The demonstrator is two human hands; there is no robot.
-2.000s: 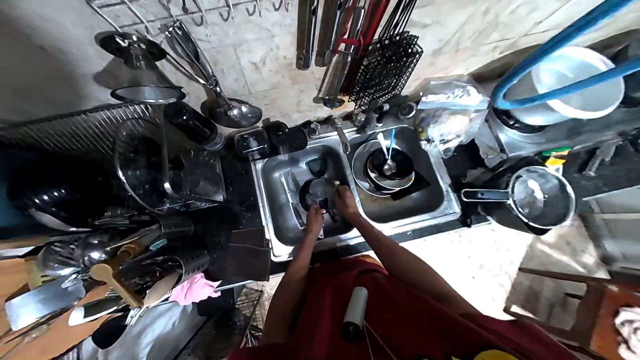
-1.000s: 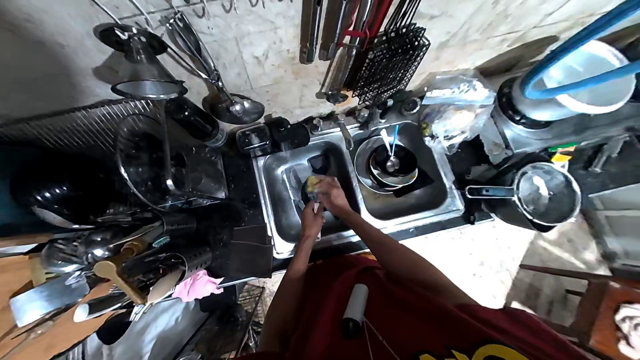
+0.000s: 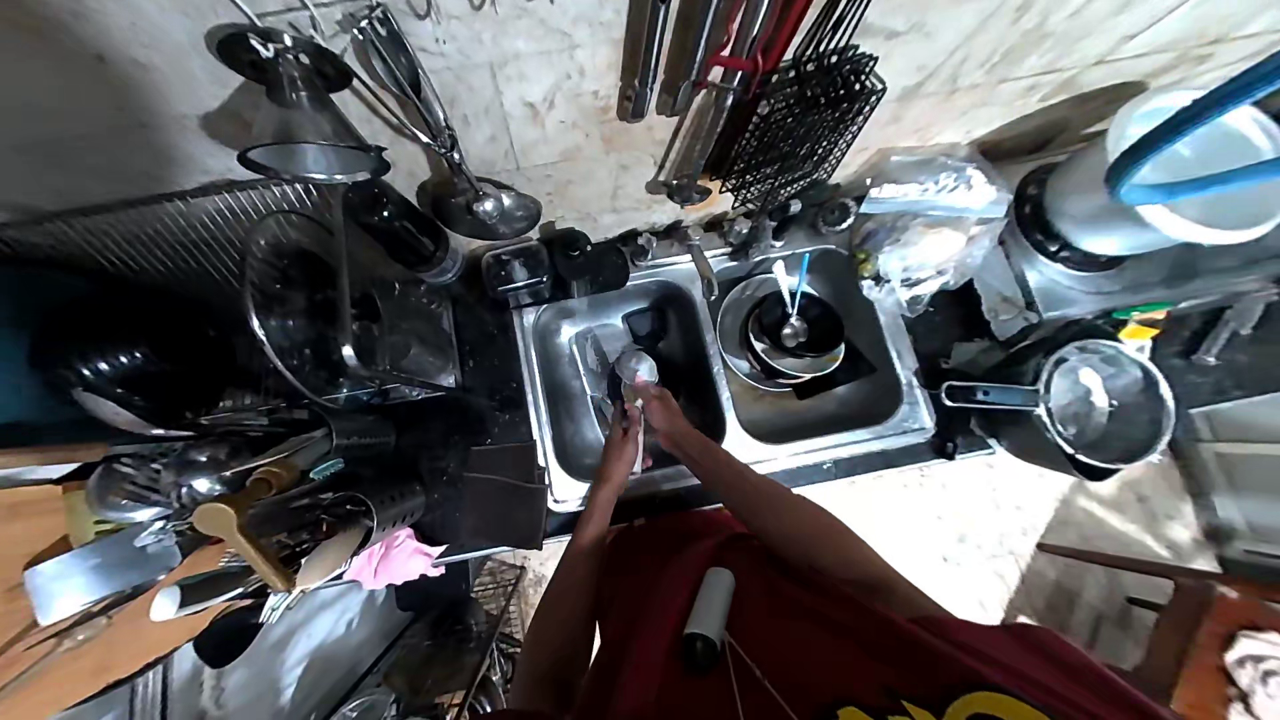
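Over the left basin of a steel double sink (image 3: pixel 560 470), my left hand (image 3: pixel 622 438) is closed on a pale, slim handle. My right hand (image 3: pixel 658 410) sits just right of it, touching the same piece near a round, light-coloured ladle-like head (image 3: pixel 636 367). Whether the head and handle are one utensil is not clear. Cutlery or utensils (image 3: pixel 592 355) and a dark item (image 3: pixel 646 325) lie in the left basin. The right basin holds stacked bowls (image 3: pixel 740 350) with a spoon (image 3: pixel 794 328) and a blue-handled utensil (image 3: pixel 802 275).
A faucet (image 3: pixel 703 265) stands behind the sink. A dish rack with a glass lid (image 3: pixel 265 320) and utensil holders (image 3: pixel 385 510) are at left. Plastic bags (image 3: pixel 930 230), a pot with a handled strainer (image 3: pixel 1105 405) and a white bucket (image 3: pixel 1160 170) are at right. Tongs and grill racks (image 3: pixel 800 130) hang above.
A yellowish sponge-like thing seen at my right hand one second ago is no longer visible. The round head now shows above my hands.
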